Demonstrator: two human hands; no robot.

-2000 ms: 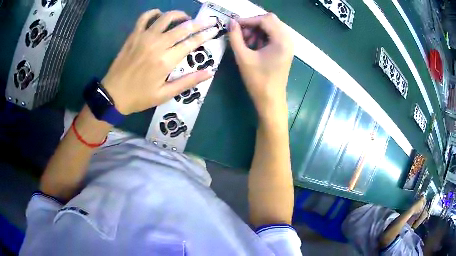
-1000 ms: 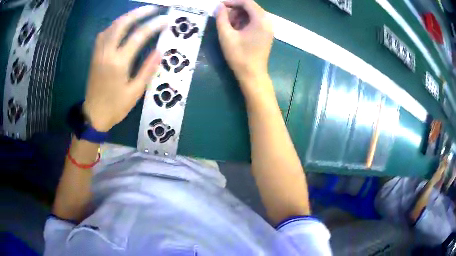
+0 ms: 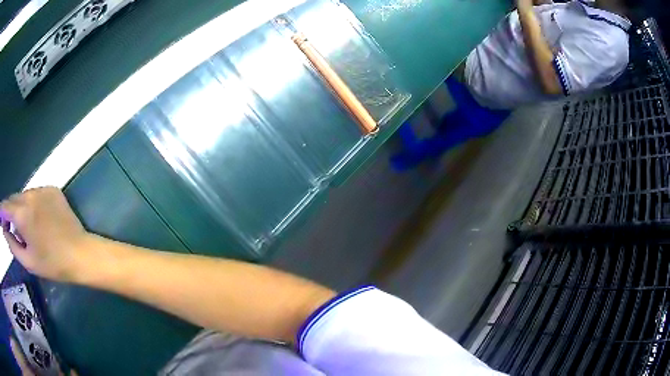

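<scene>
My right hand (image 3: 45, 233) is at the left edge, over the white rail, with its fingers curled. Its fingertips are at the picture's edge, so I cannot tell if they pinch something. A silver panel with round cut-outs (image 3: 16, 299) lies on the green bench below my right hand, cut off by the left edge. My left hand (image 3: 23, 360) shows only as finger parts beside the panel in the lower left corner. A clear ribbed plastic tray (image 3: 242, 132) lies on the bench, with an orange-brown rod (image 3: 334, 82) on it.
Another four-hole style panel (image 3: 67, 35) lies beyond the white rail (image 3: 117, 103) at upper left. A seated person in a pale shirt (image 3: 507, 55) is at upper right, near a blue stool (image 3: 448, 128). A dark wire-mesh rack (image 3: 602, 228) stands at the right.
The view has swung to the right. The worked panel and both hands have shifted to the lower left edge; the tray, rod and rack now fill the view. The stack of panels is out of view.
</scene>
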